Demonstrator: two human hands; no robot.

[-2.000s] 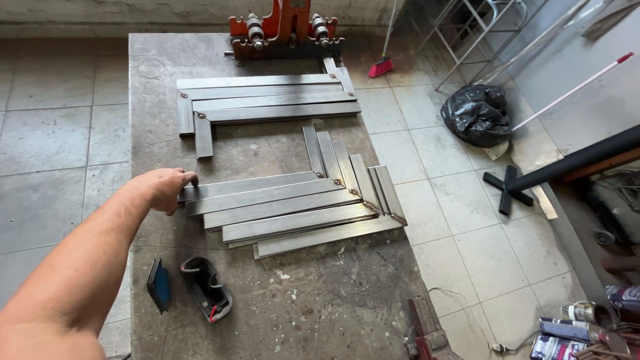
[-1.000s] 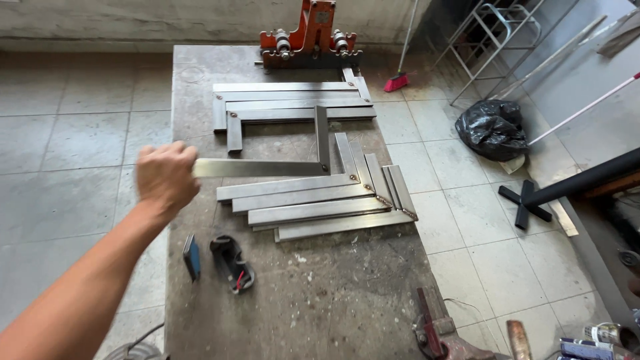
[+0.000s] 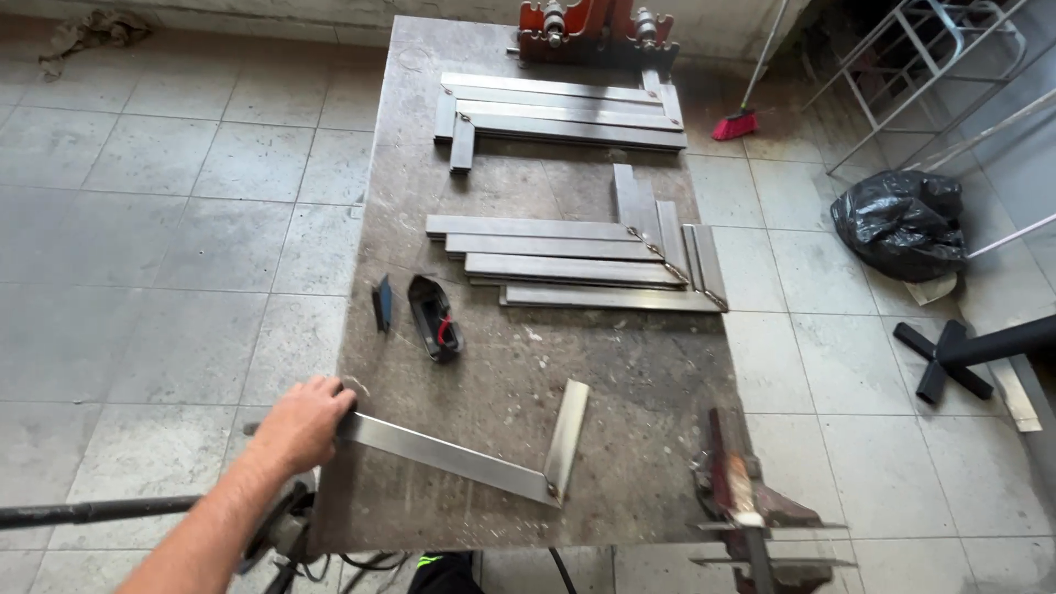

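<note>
My left hand (image 3: 304,425) is closed on the far left end of an L-shaped welded metal piece (image 3: 450,458) near the front edge of the workbench (image 3: 462,528). The short leg of the piece points away from me, and a weld shows at its corner. Beyond it lies a row of similar L-shaped metal pieces (image 3: 561,268), overlapping, corners to the right. Farther back rests another group of L-shaped pieces (image 3: 569,111). A black open case with something red (image 3: 436,320) and a small blue and black object (image 3: 383,304) are between my hand and the row. My right hand is out of view.
A bench vise (image 3: 742,495) is at the right front corner, and an orange metal fixture (image 3: 594,33) at the back. On the floor to the right are a red broom (image 3: 734,124), a black plastic bag (image 3: 899,223) and a black cross-shaped foot (image 3: 940,359). Cables hang below the bench.
My left hand has lifted an L-shaped piece from the left end of the nearer row and brought it toward me to the front of the bench. The view has shifted.
</note>
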